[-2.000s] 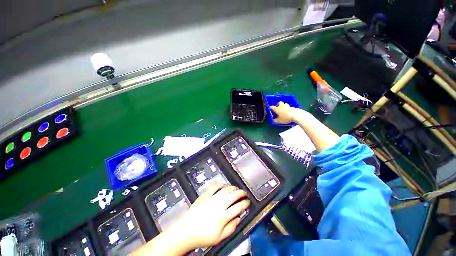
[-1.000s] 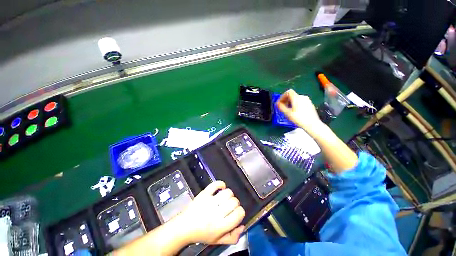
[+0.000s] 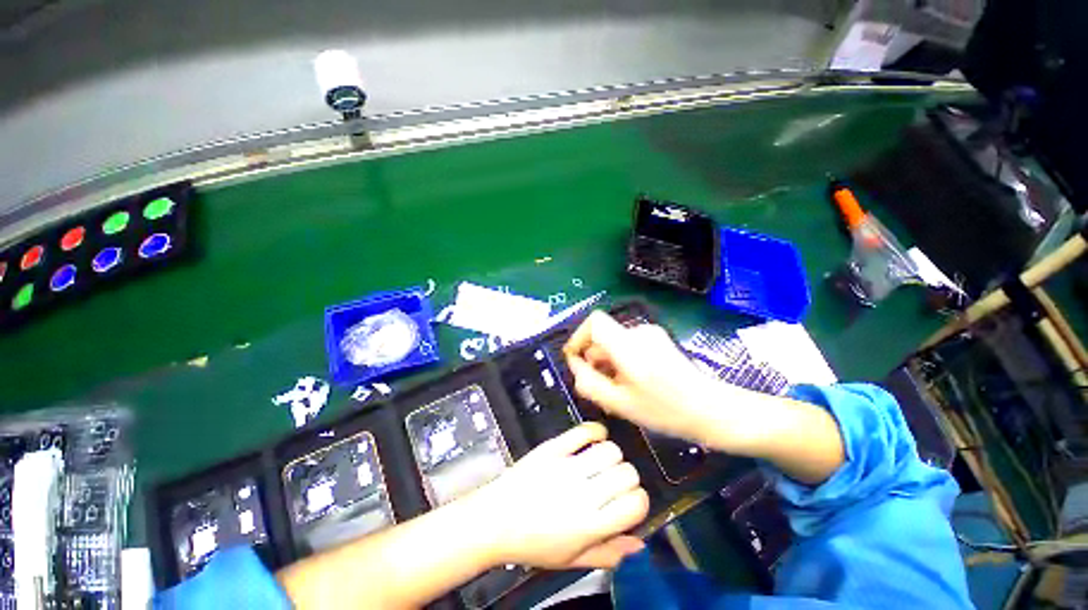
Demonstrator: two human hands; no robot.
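A dark phone housing (image 3: pixel 541 393) stands tilted in the fourth slot from the left of the long black phone tray (image 3: pixel 399 474). My left hand (image 3: pixel 570 495) grips its lower part; the fingers hide that end. My right hand (image 3: pixel 630 372) is at the housing's upper right edge with thumb and fingertips pinched together. Whether a small part is between them cannot be seen. Three more housings lie flat in the slots to the left, one of them here (image 3: pixel 455 441). Another housing (image 3: pixel 675 455) in the rightmost slot is mostly covered by my right hand and forearm.
Behind the tray are a blue dish (image 3: pixel 379 338), white scraps (image 3: pixel 303 400) and a white card (image 3: pixel 501 312). A black parts bin (image 3: pixel 673 246) and blue bin (image 3: pixel 764 274) stand at the back right, near an orange-tipped object (image 3: pixel 848 209). A clear blister tray (image 3: pixel 72 512) is at left.
My right hand has moved from the blue bin to the upper end of the housing. My left hand has tilted up the housing, which lay flat two seconds ago. The view has shifted.
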